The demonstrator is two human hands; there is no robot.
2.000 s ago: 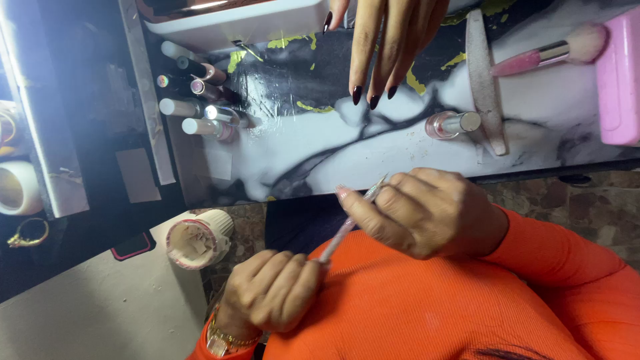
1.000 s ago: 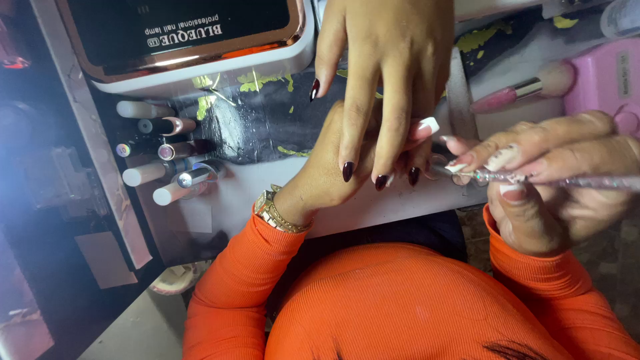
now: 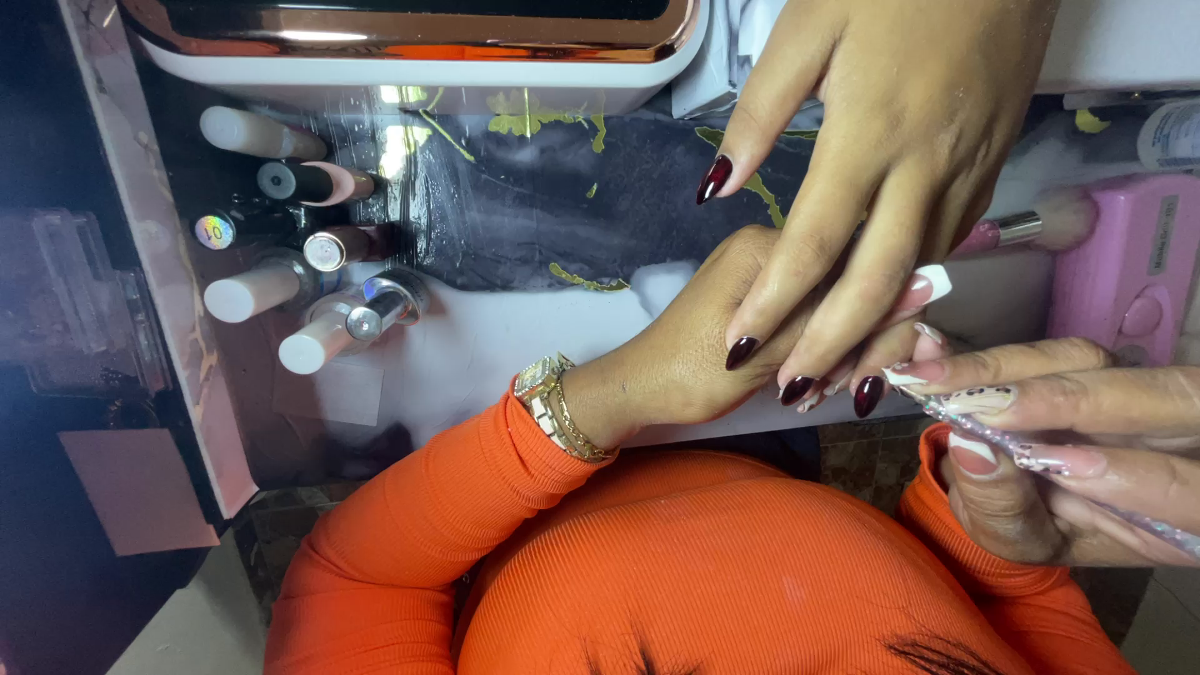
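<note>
My left hand [image 3: 694,347], with a gold watch [image 3: 542,380] and a chain bracelet at its wrist, reaches beneath the other person's hand [image 3: 891,159] and holds its fingers; my own fingers are partly hidden there. The other person's nails are long, pointed and glossy dark red. In my right hand [image 3: 1059,441] is a thin brush with a glittery clear handle [image 3: 1008,445], pinched between thumb and fingers. Its tip is close to the dark red nail [image 3: 868,396] of the other person's finger; whether they touch, I cannot tell.
Several nail polish bottles [image 3: 323,339] stand at the left. A nail lamp with a copper-coloured rim [image 3: 422,47] is at the back. Beyond my right hand are a pink device [image 3: 1120,272] and a fluffy brush [image 3: 1064,220]. The marbled table's front edge runs before my body.
Two seconds ago both my hands were near my chest with the thin brush. My left hand has since gone under the other person's hand, and my right has brought the brush beside the nails.
</note>
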